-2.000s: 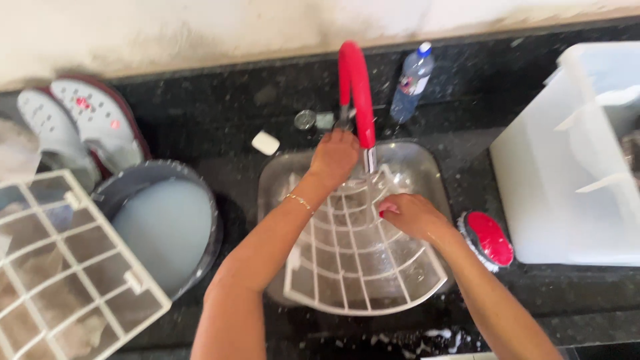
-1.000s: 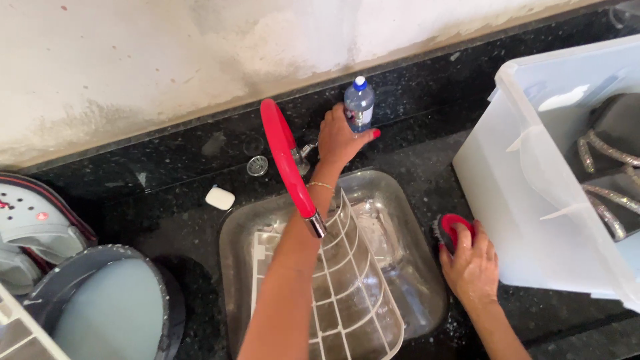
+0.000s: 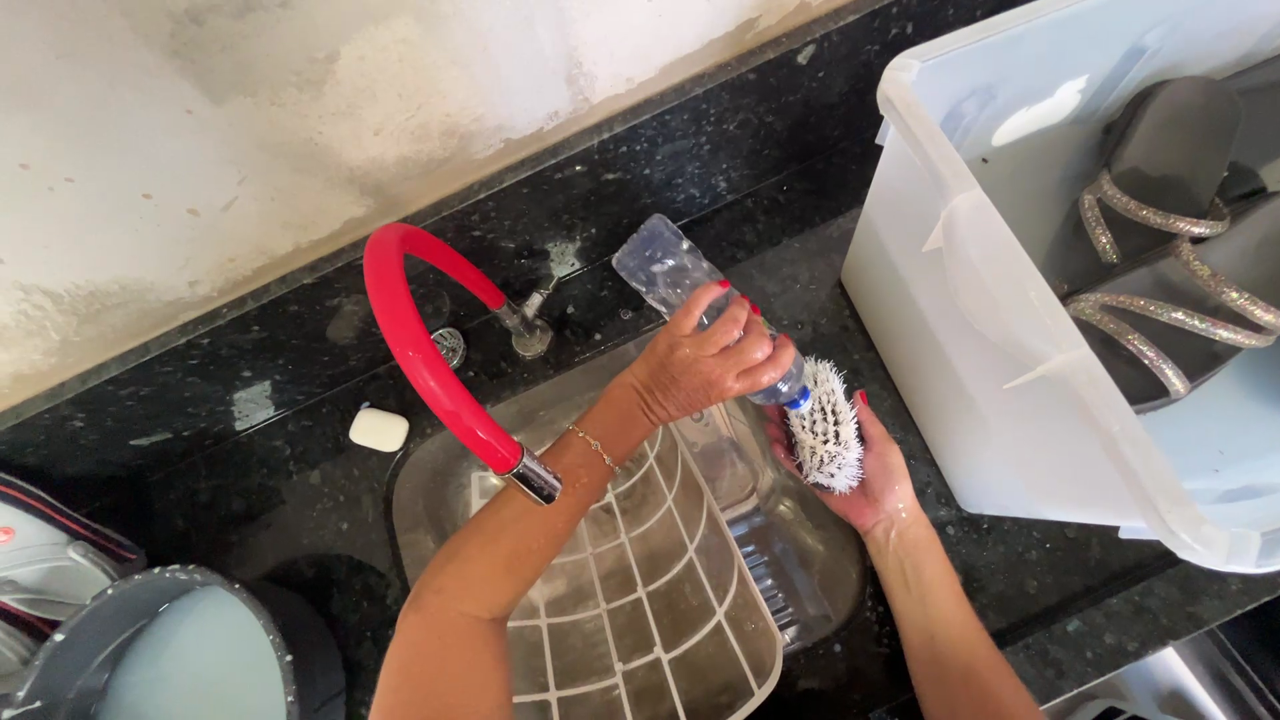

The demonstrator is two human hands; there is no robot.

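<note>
My left hand (image 3: 700, 355) grips a clear plastic bottle (image 3: 672, 268), tilted with its blue cap down at the bristles of a scrub brush (image 3: 828, 430). My right hand (image 3: 880, 465) holds that brush from beneath, its white bristles facing up. Below my hands, a white wire rack (image 3: 622, 560) leans in the stainless steel sink (image 3: 440, 480). The red flexible faucet (image 3: 400, 330) arches over my left forearm; no water is seen running from it.
A white bar of soap (image 3: 379, 429) lies left of the sink. At lower left stand a dark bucket of cloudy liquid (image 3: 190, 660) and a clog (image 3: 60, 560). A translucent plastic bin (image 3: 930, 400) with glittery-strapped sandals (image 3: 1170, 150) stands at the right.
My left hand has lifted the bottle from the back of the counter and tipped it over. My right hand has brought the brush over the sink's right side, bristles up. Earlier, both hands were at the rack and faucet.
</note>
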